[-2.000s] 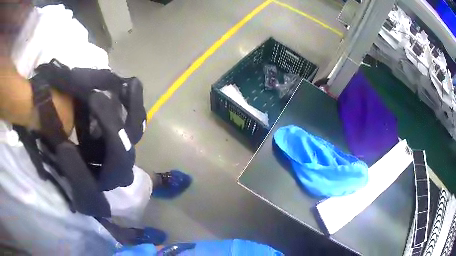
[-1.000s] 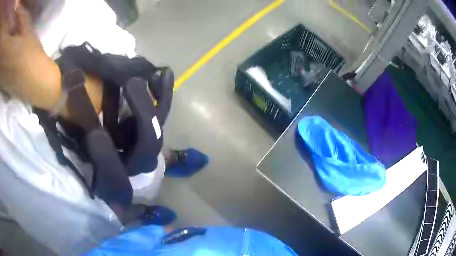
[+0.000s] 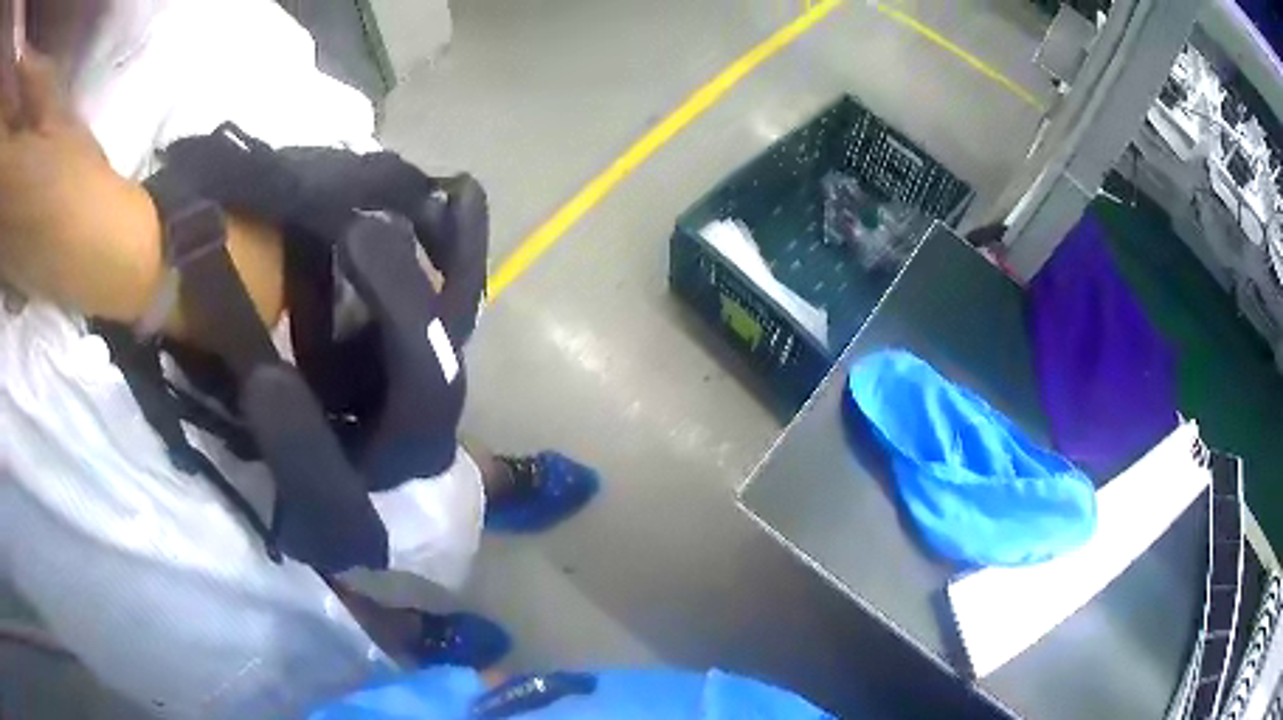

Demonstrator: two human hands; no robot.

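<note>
Neither of my hands is in view; only the front of my bright blue smock [image 3: 619, 695] shows at the bottom edge. A bright blue cloth cap [image 3: 971, 471] lies flat on the corner of the dark-topped bench [image 3: 844, 485]. A plain white strip [image 3: 1076, 563] lies in front of the cap, with one end near the purple cloth [image 3: 1098, 345]. A black pad strip [image 3: 1221, 563] with white edges runs along the right side, beside strips with black curved marks [image 3: 1256, 675], cut off by the picture's edge.
At the left stands a person in white [image 3: 183, 492] with black padded straps [image 3: 401, 338] over the arm. A dark green crate [image 3: 732, 317] with a white piece and clear bags sits on the floor behind the bench. White parts [image 3: 1210, 141] line the conveyor.
The view has shifted, so the bench, cap and crate sit farther right than at first. The person with the straps stays close at the left. The cap has not visibly moved on the bench.
</note>
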